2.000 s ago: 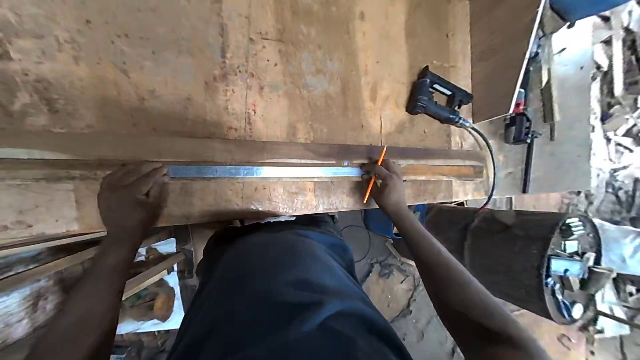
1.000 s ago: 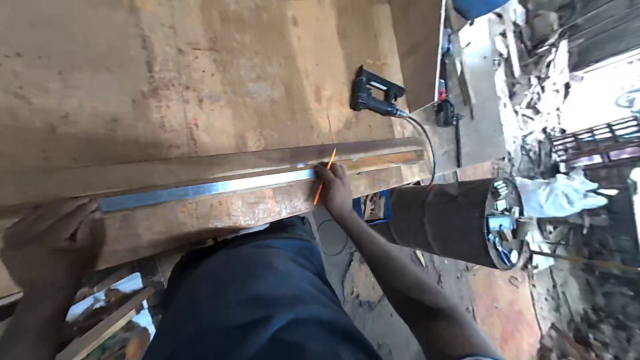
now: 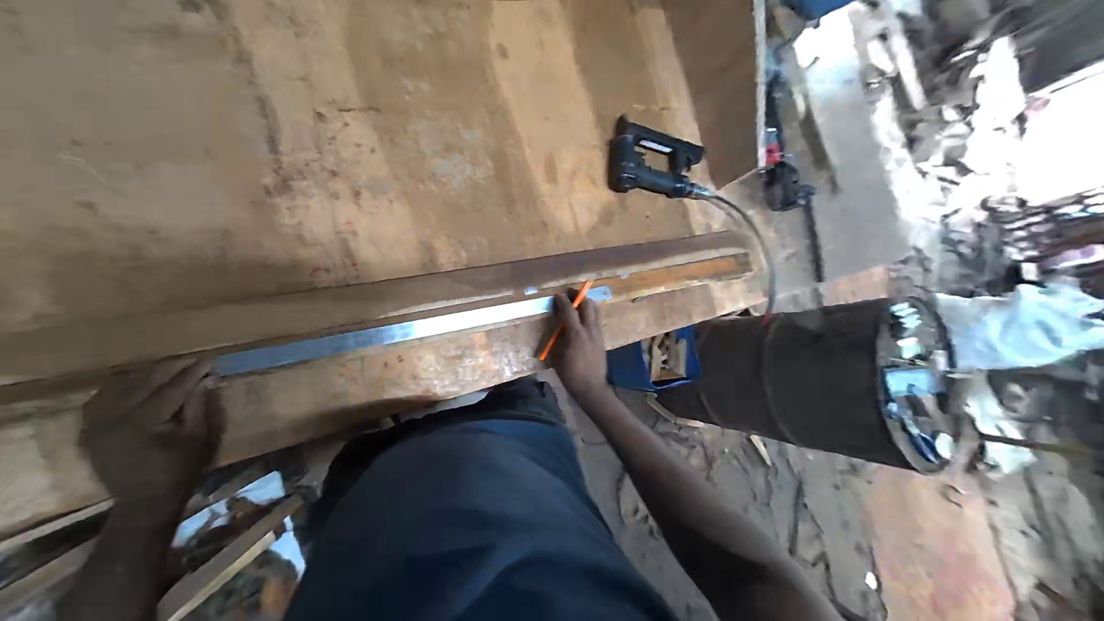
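A long metal straightedge (image 3: 345, 347) lies along a wooden strip (image 3: 681, 278) near the front edge of the wooden workbench (image 3: 414, 147). My left hand (image 3: 155, 423), slightly blurred, grips the straightedge at its left end. My right hand (image 3: 580, 341) presses on it close to its right end, with an orange pencil (image 3: 555, 341) held between the fingers. The pencil slants across the straightedge. A darker wooden board (image 3: 483, 280) runs behind, alongside the strip.
A black pneumatic stapler (image 3: 655, 159) with a hose (image 3: 749, 220) lies at the back right, beside an upright panel (image 3: 716, 78). A dark metal drum (image 3: 802, 379) holding assorted items and a blue container (image 3: 630, 366) stand right of my legs. Wood pieces (image 3: 224, 561) lie lower left.
The view has shifted and tilted. Both hands stay on the straightedge, and the pencil remains in my right hand. More of the straightedge's right end now shows beyond that hand.
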